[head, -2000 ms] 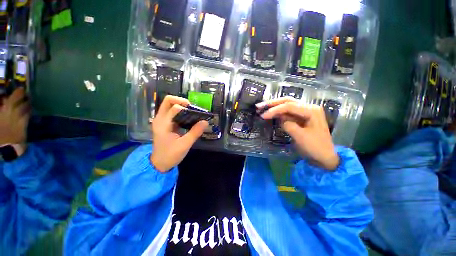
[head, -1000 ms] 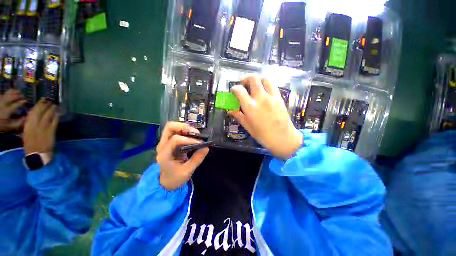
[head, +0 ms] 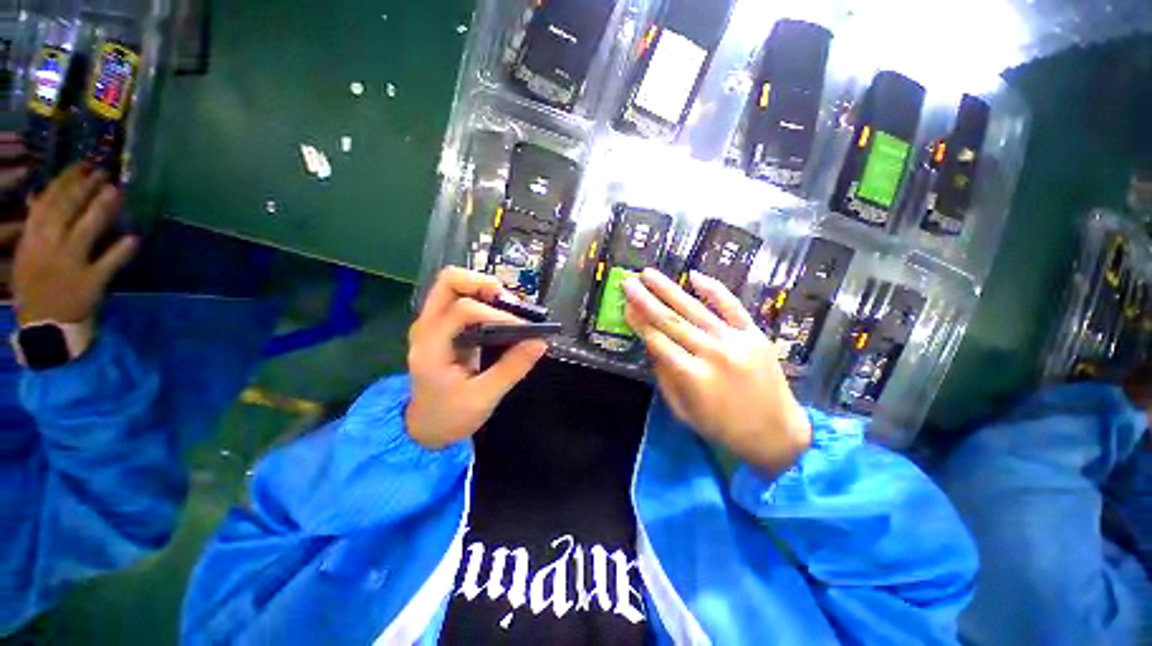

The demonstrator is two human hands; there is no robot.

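A clear blister tray [head: 445, 202] holds several black phones face down in two rows. My left hand [head: 461, 360] is shut on thin black pieces [head: 512, 332], perhaps covers or batteries, at the tray's near left edge. My right hand [head: 720, 366] has its fingertips at a green battery [head: 614, 303] that lies in the bay of a near-row phone back [head: 651, 227]; whether they press it is hard to tell. The phone back at the near left [head: 537, 189] has an open bay. In the far row one phone shows a white battery [head: 670, 82], another a green battery [head: 891, 170].
At the left, a neighbour's hand [head: 70, 240] with a dark watch is beside a tray of yellow-framed phones [head: 114, 82]. White scraps [head: 315, 160] lie on the green bench [head: 253, 114]. At the right are another tray [head: 1097, 290] and a blue sleeve [head: 1049, 480].
The green battery, earlier held crosswise over the phone, now lies lengthwise in its bay. My right hand has moved down and right of it. My left hand still holds the black pieces. The view has tilted.
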